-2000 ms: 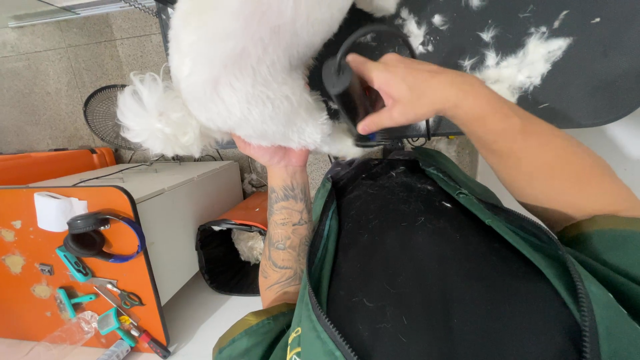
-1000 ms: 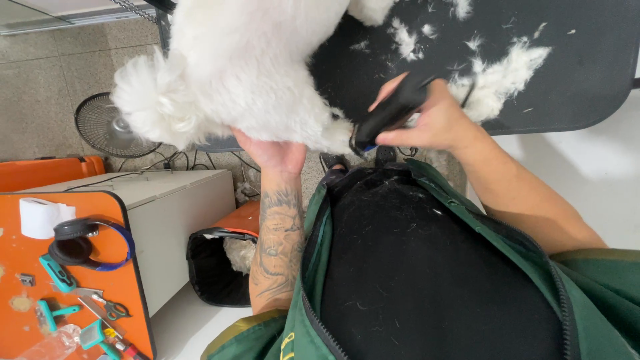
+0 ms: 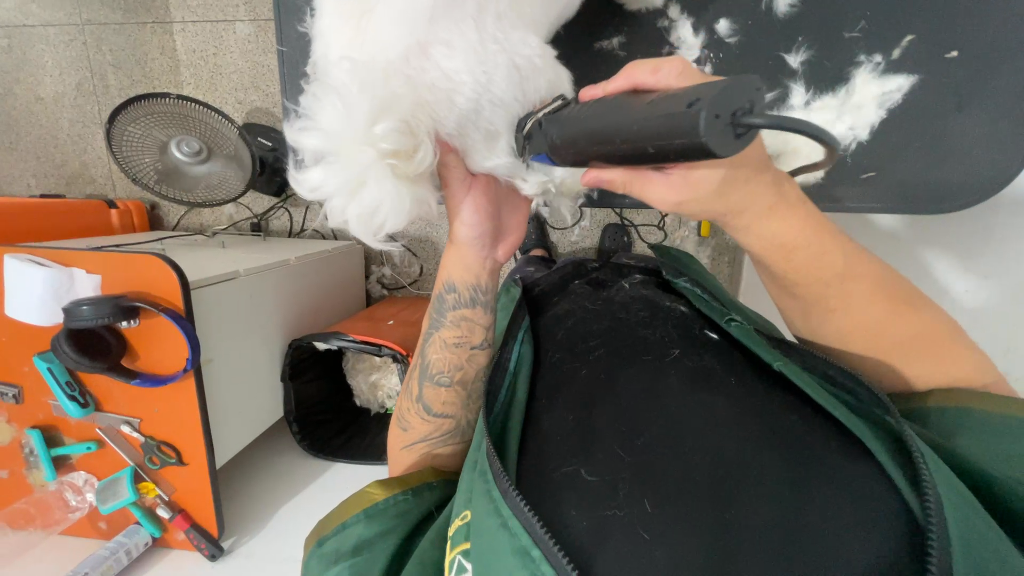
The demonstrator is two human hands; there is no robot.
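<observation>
A white fluffy dog stands at the edge of a black grooming table. My right hand grips black corded electric clippers, whose blade lies against the dog's coat. Below the dog's fluffy end, my left hand holds on to its fur or a limb from underneath; the fingers are largely hidden in the coat. Loose clumps of cut white fur lie on the table to the right of the clippers.
At left, an orange-topped cabinet carries headphones, scissors, a slicker brush, combs and a paper roll. A fan stands on the floor among cables. A bin with fur inside is beside my left forearm.
The clippers in my right hand have moved from the dog's lower leg to the fur nearer my left hand. My left hand still holds the dog.
</observation>
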